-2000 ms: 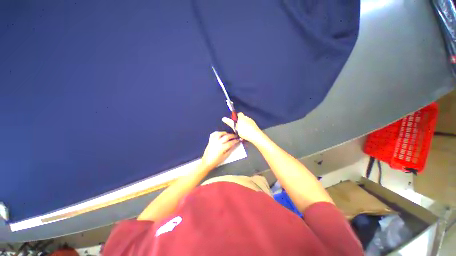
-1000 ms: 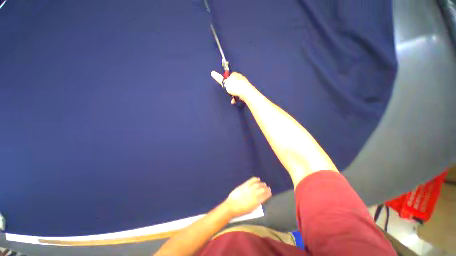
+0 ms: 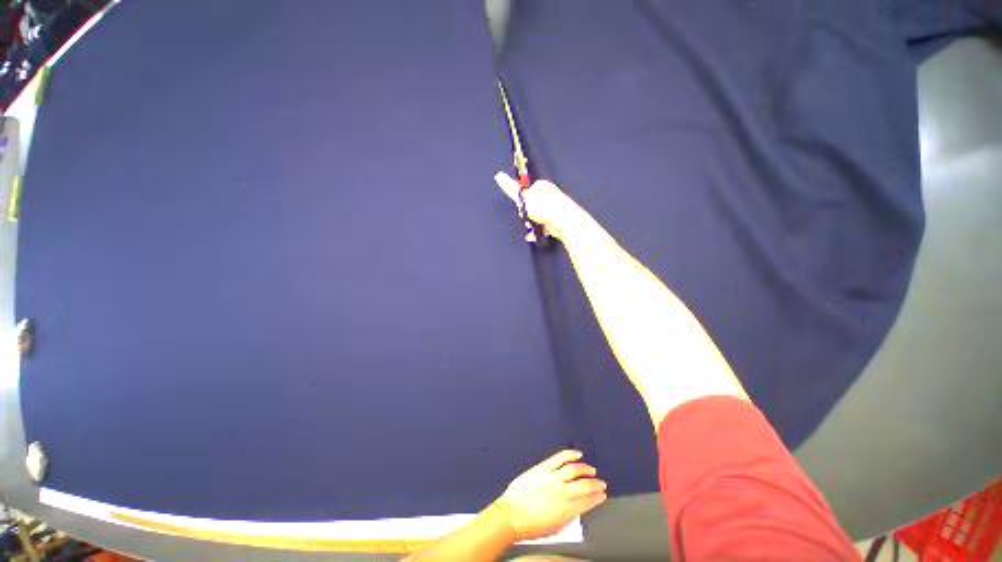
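Observation:
Dark navy fabric point(image 3: 275, 274) covers most of the table, smooth at the left and in loose folds at the right. My right hand point(image 3: 541, 205) is shut on the red-handled shears point(image 3: 520, 159), well out over the cloth, with the long blades pointing away from me. A dark line runs in the cloth from the shears back towards the near edge. My left hand point(image 3: 553, 492) lies on the cloth at the near edge, fingers slightly apart, holding nothing that I can see. A white paper strip point(image 3: 253, 527) shows along the near edge.
A tan wooden stick point(image 3: 330, 542) lies along the white strip. Small weights point(image 3: 36, 461) sit along the cloth's left end. The grey table point(image 3: 956, 285) shows at the right. A red basket point(image 3: 958, 532) is at the lower right.
My right hand has moved far out across the cloth with the shears. My left hand has parted from it and rests at the near edge. The view has shifted, showing the cloth's left end.

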